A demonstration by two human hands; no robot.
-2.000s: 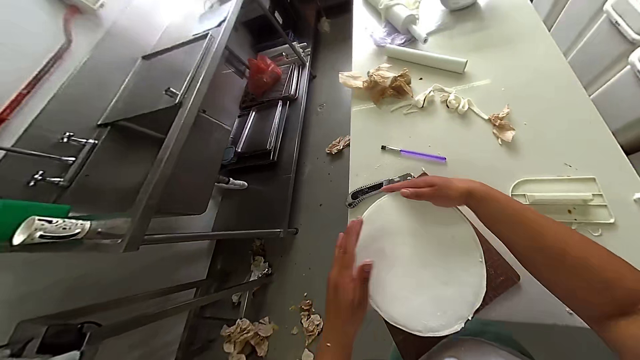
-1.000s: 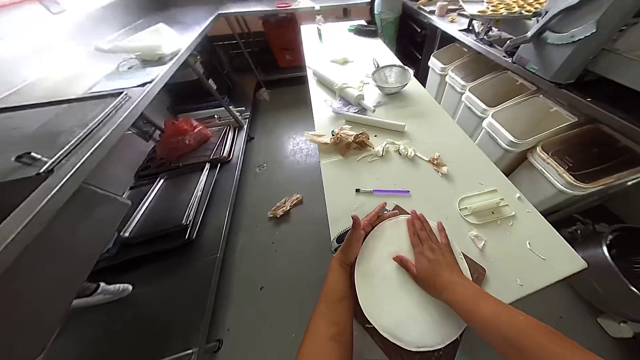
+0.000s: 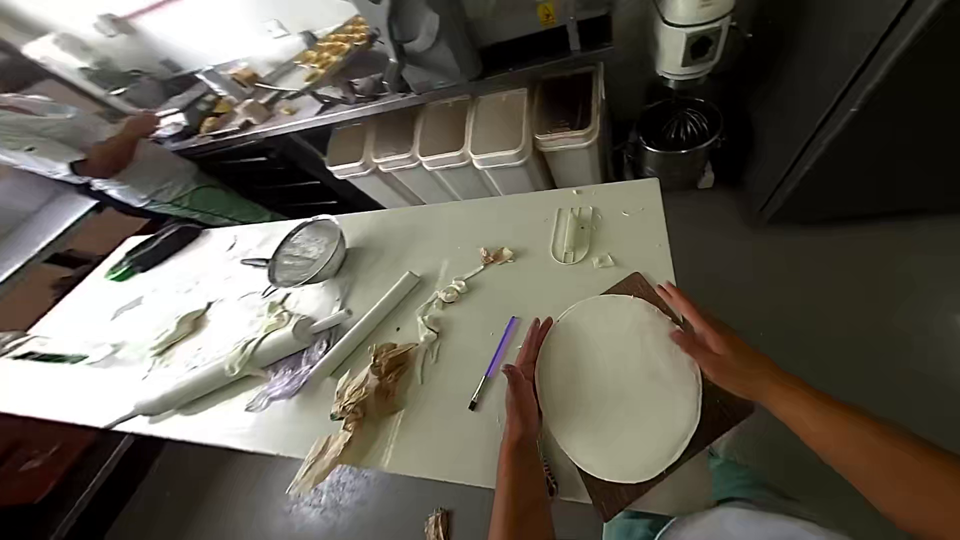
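Observation:
A round white fondant-covered cake (image 3: 619, 386) lies on a dark brown board (image 3: 724, 409) near the table's end. My left hand (image 3: 525, 379) rests against the cake's left side, thumb apart from the fingers. On the opposite side, my right hand (image 3: 709, 341) touches the upper right edge, fingers spread. Neither hand is closed around anything. A purple-handled brush (image 3: 501, 349) lies left of my left hand. Partly hidden by my left forearm is a dark patterned tool (image 3: 550, 472). A pale plastic fondant smoother (image 3: 571, 234) lies beyond the cake.
Left on the table (image 3: 465, 232) are crumpled brown paper (image 3: 375, 379), fondant scraps (image 3: 429, 319), a white tube (image 3: 367, 322), a large rolling pin (image 3: 217, 375) and a sieve (image 3: 307, 251). Lidded bins (image 3: 506, 131) and a stand mixer (image 3: 686, 45) stand behind. A co-worker's arm (image 3: 112, 154) shows at upper left.
The view has swung strongly to the right. My right hand has moved from the cake's top to its edge; my left hand stays at the cake's side.

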